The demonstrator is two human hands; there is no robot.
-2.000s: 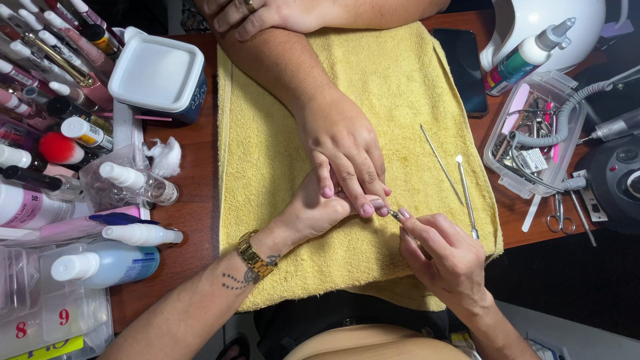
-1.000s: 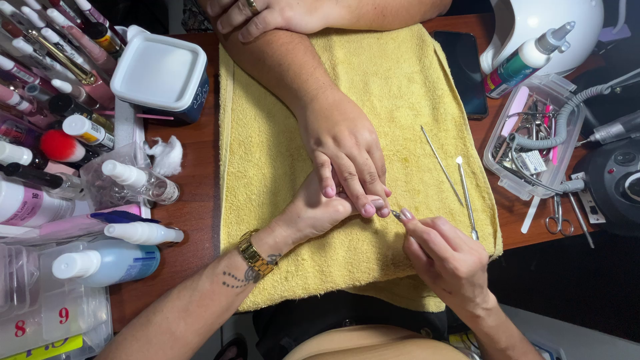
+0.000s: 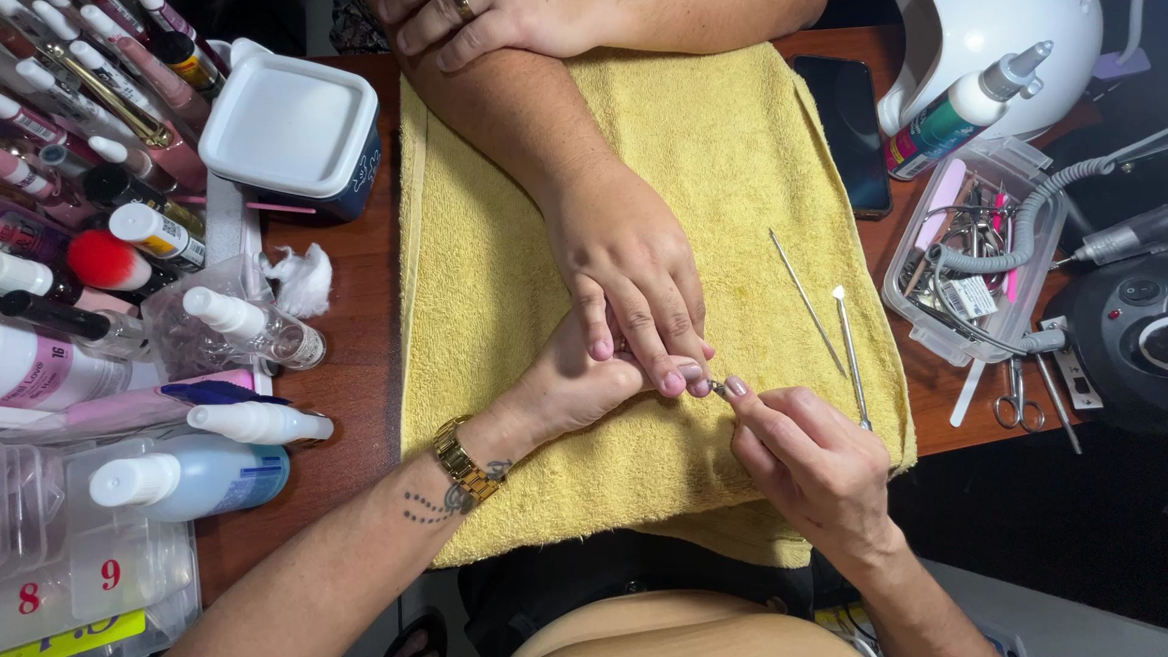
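My left hand (image 3: 584, 379), with a gold watch (image 3: 464, 464) at its wrist, holds another person's hand (image 3: 630, 246) from below, its thumb by their fingertips. My right hand (image 3: 803, 447) pinches a small metal tool (image 3: 718, 388), mostly hidden by my fingers, its tip against one of that person's fingertips. The other person's arm lies across a yellow towel (image 3: 547, 511), and their other hand (image 3: 511, 27) rests on that forearm. To the right on the towel lie a thin metal pick (image 3: 808, 301) and a metal cuticle pusher (image 3: 850, 356).
Nail polish bottles (image 3: 109, 100), a lidded tub (image 3: 287, 128), cotton (image 3: 303, 278) and a blue spray bottle (image 3: 196, 479) stand left. Right are a phone (image 3: 841, 137), a white lamp (image 3: 1013, 55), a bottle (image 3: 963, 114), a tool box (image 3: 976, 246), scissors (image 3: 1017, 401) and a nail drill (image 3: 1113, 239).
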